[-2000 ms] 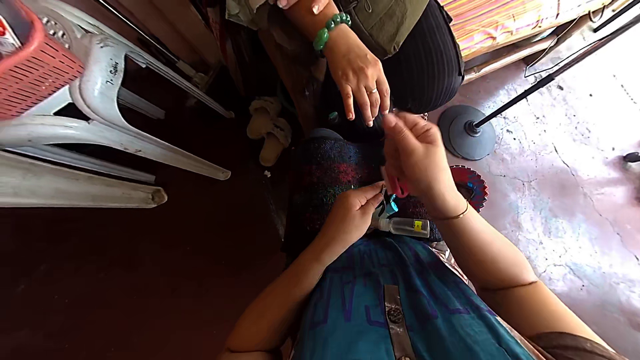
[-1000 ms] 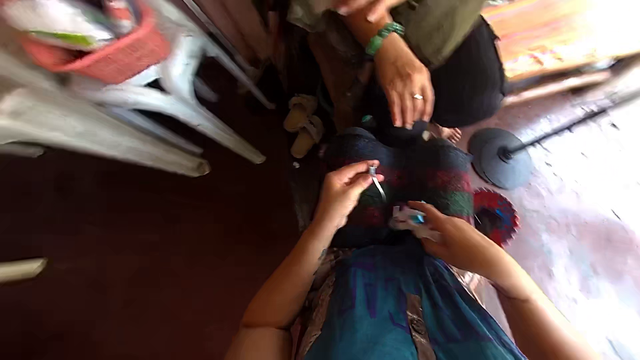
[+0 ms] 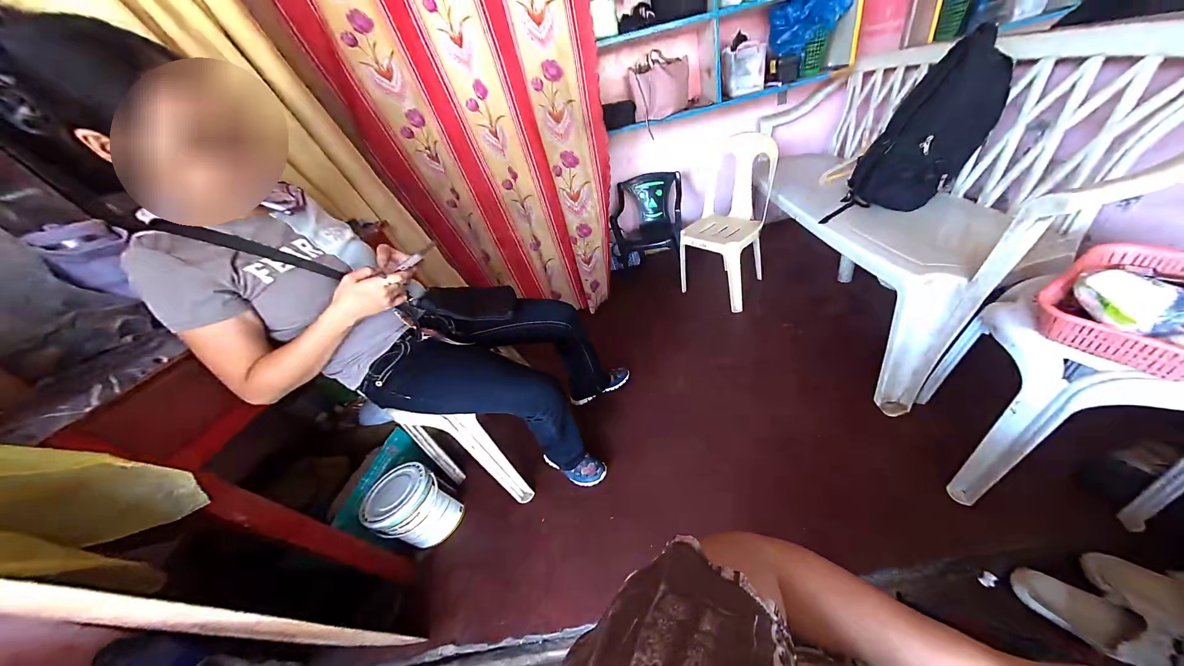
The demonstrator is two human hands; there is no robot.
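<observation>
Neither of my hands is in view. Only my bare arm (image 3: pixel 832 592) and a brown patterned sleeve (image 3: pixel 689 610) show at the bottom edge, the arm running out of the frame at the lower right. What my hands hold cannot be seen. At the left a person (image 3: pixel 314 305) sits on a white plastic stool (image 3: pixel 481 453) and holds a phone (image 3: pixel 412 262) in both hands. Beside the stool, on the dark red floor, stands a lidded white bucket (image 3: pixel 412 504).
A white plastic bench (image 3: pixel 888 231) bears a black backpack (image 3: pixel 934 129). A pink basket (image 3: pixel 1110 324) sits on white plastic furniture at the right. Slippers (image 3: pixel 1073 610) lie lower right. Small chairs (image 3: pixel 731 227) stand before shelves (image 3: pixel 666 116), beside a floral curtain (image 3: pixel 499 139).
The view has swung far to the side. My hands, in sight earlier with a small slim object in the left, have left the frame, as has the other person's hand with the green bracelet.
</observation>
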